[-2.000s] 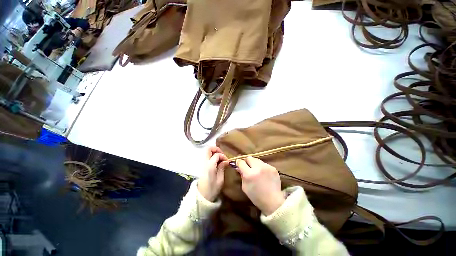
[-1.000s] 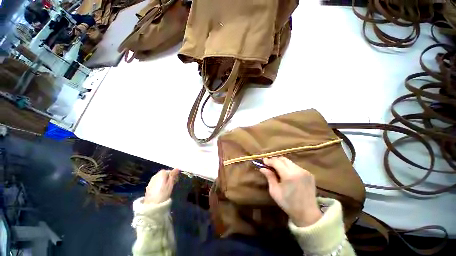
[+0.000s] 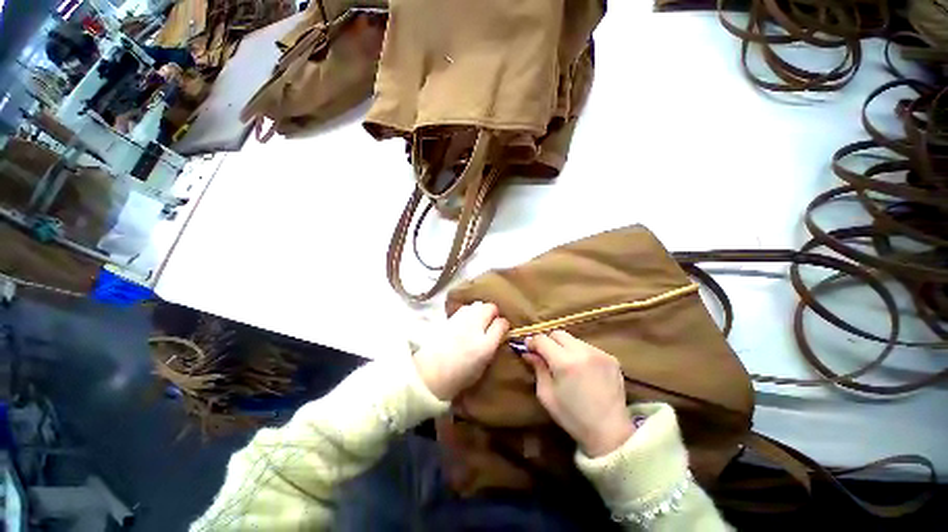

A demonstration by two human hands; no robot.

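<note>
A brown tote bag [image 3: 624,268] lies at the table's front edge and over my lap. A pale yellow seam tape [image 3: 613,310] runs slantwise across its panel. My left hand [image 3: 459,351] is on the bag at the tape's left end, with thumb and fingertips pinched together; whatever lies between them is too small to tell. My right hand [image 3: 582,387] is close beside it, closed around small thread snips [image 3: 519,346], of which only a dark bit shows at the fingertips. The rest of the tool is hidden by my fingers.
Stacked brown bags [image 3: 468,78] with hanging handles lie ahead on the white table [image 3: 301,229]. Coiled brown straps [image 3: 884,208] are at the right. A bundle of brown strips [image 3: 208,369] is beside the table at lower left. Sewing machines [image 3: 114,145] stand at upper left.
My left hand moved away left off the bag, then came back to the tape beside my right hand. My right hand shifted slightly left from a second ago. The bag stays in nearly the same place.
</note>
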